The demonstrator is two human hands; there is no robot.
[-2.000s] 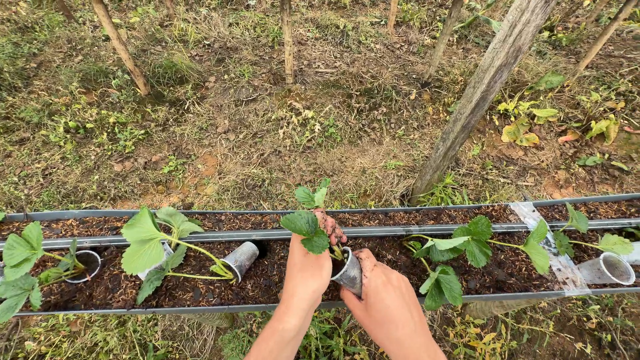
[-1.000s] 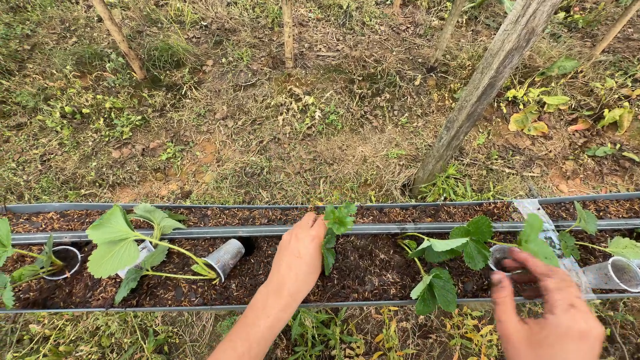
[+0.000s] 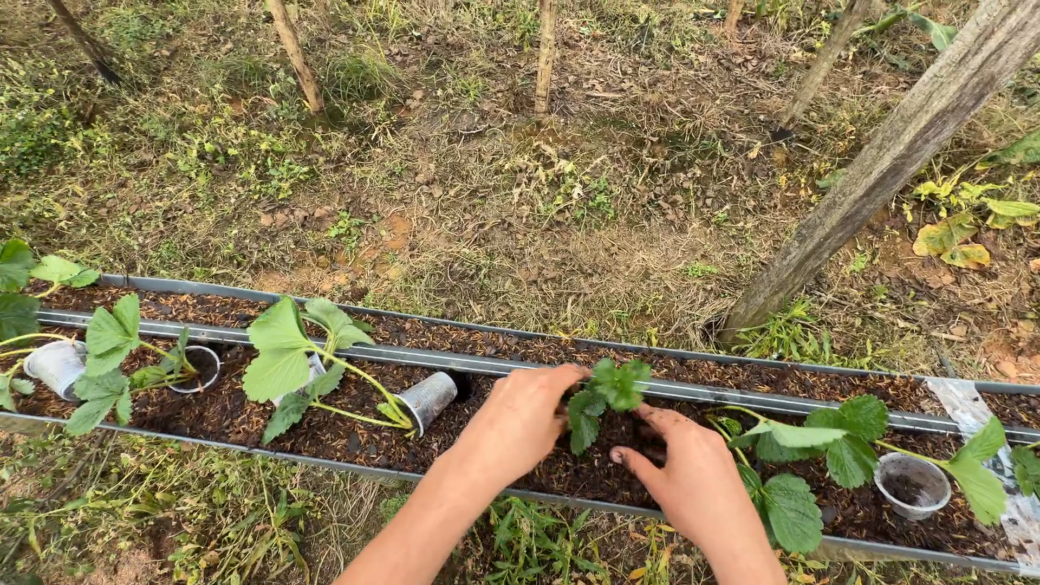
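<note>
A small strawberry seedling (image 3: 605, 394) stands in the dark soil of a long raised trough (image 3: 325, 459), between my two hands. My left hand (image 3: 524, 422) is at the seedling's left side, its fingertips partly hidden behind the leaves. On the other side, my right hand (image 3: 691, 463) has its thumb and fingers spread, the tips in or against the soil at the seedling's base. An empty plastic cup (image 3: 912, 486) rests on the soil to the right. Left of my hands, another strawberry plant (image 3: 280, 353) lies with its roots in a tilted plastic cup (image 3: 428, 400).
More strawberry plants lie along the trough, one by a cup (image 3: 57, 366) at far left, another (image 3: 792, 508) just right of my right hand. A plastic strip (image 3: 963, 410) crosses the trough. Behind it, a slanting wooden post (image 3: 861, 187) and several thinner stakes stand in weedy ground.
Two seconds ago my right hand held a cup by the seedling. It then reached right, where an empty cup now lies, and has come back to the soil beside the seedling. The view has shifted.
</note>
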